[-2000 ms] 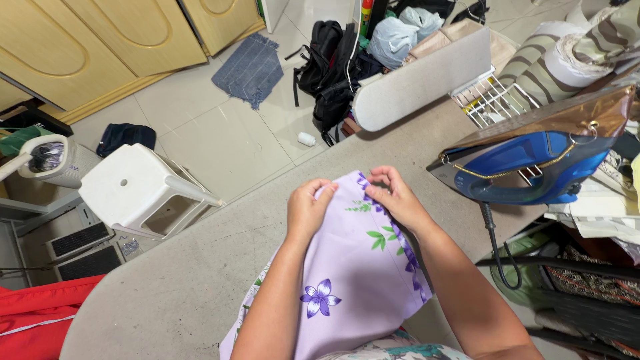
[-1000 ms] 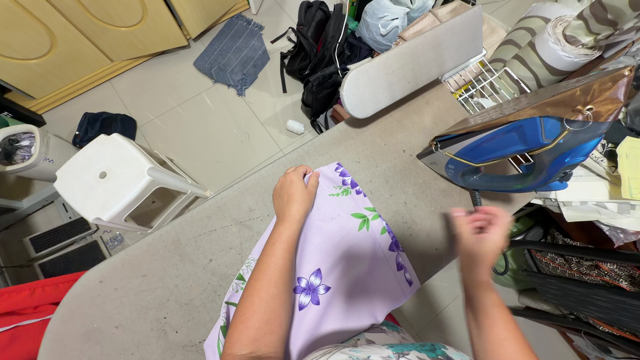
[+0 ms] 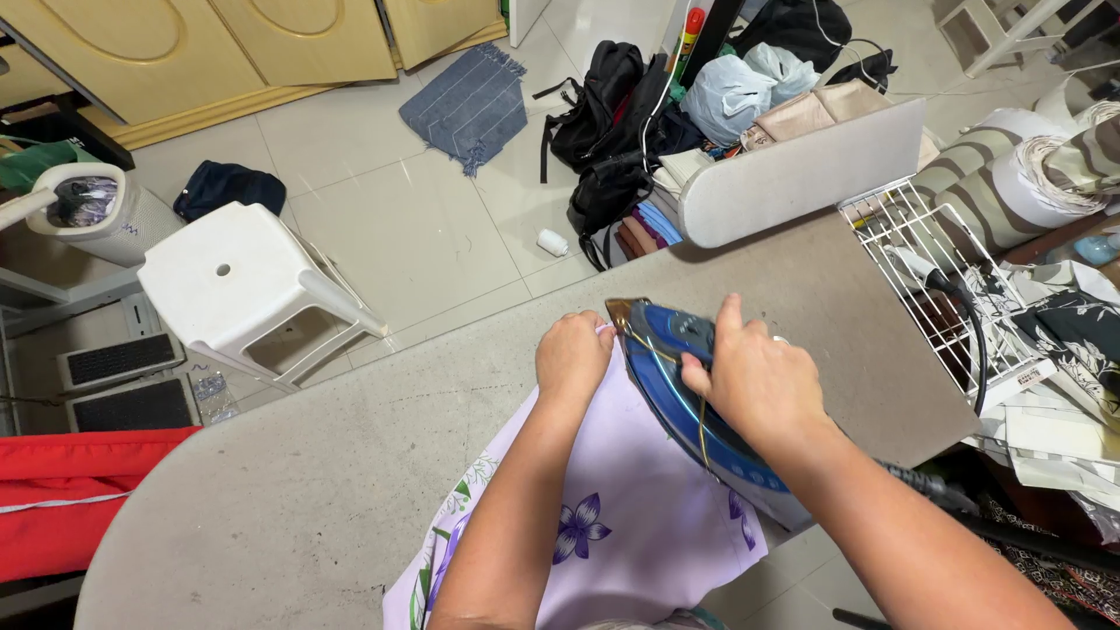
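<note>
Lilac fabric with purple flowers and green leaves (image 3: 630, 464) lies over the near edge of a grey ironing board (image 3: 289, 472). My left hand (image 3: 573, 359) is closed on the fabric's far corner. My right hand (image 3: 761, 376) grips the handle of a blue steam iron (image 3: 669, 385), which rests along the fabric's right edge with its tip close to my left fingers. The iron hides the fabric under it. Its dark cord trails to the right, below my forearm.
A padded sleeve board (image 3: 805, 175) stands on the far edge, with a white wire iron rest (image 3: 945, 280) at its right. Beyond the board are a white plastic stool (image 3: 254, 280), black backpacks (image 3: 604, 114) and a white thread spool (image 3: 552, 242) on the floor. Red cloth (image 3: 79, 499) hangs at left.
My right hand has left the fabric, reached right and taken hold of the iron. The iron has moved from the rest at the right onto the fabric's edge. My left hand has kept hold of the fabric.
</note>
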